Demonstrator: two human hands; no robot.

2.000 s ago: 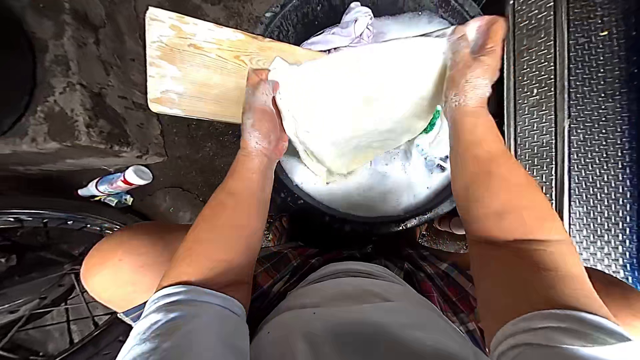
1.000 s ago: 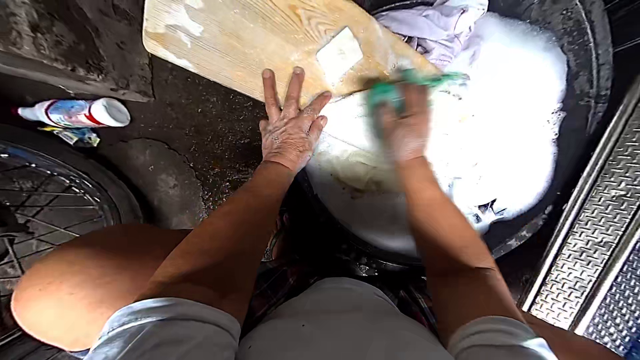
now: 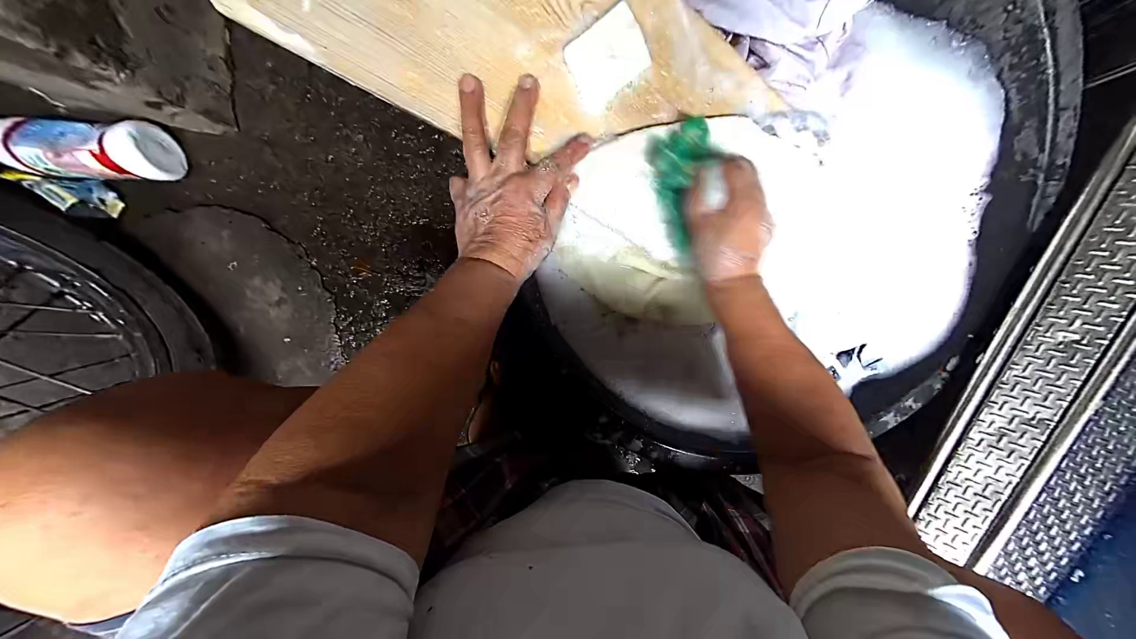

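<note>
My left hand (image 3: 513, 191) lies with fingers spread across the lower edge of a wooden board (image 3: 426, 44) and the near edge of a white cloth (image 3: 612, 213). In my right hand (image 3: 732, 217) is a green brush or scrubber (image 3: 676, 173), blurred, pressed on that cloth; its exact kind is unclear. The cloth rests against the board's right part, its lower fold hanging over a black tub (image 3: 612, 404) of suds (image 3: 914, 195). A whitish square piece (image 3: 609, 58), perhaps soap, sits on the board.
A lilac cloth (image 3: 790, 31) lies in the tub beyond the board. At left are a white bottle or can (image 3: 98, 149), a small packet (image 3: 75, 195) and a spoked wheel (image 3: 80, 328). Diamond-plate metal (image 3: 1021, 417) borders the tub on the right.
Two seconds ago both hands held the white cloth up over the tub. Since then it has been laid down, and my right hand has taken hold of the green scrubber. The view has moved closer.
</note>
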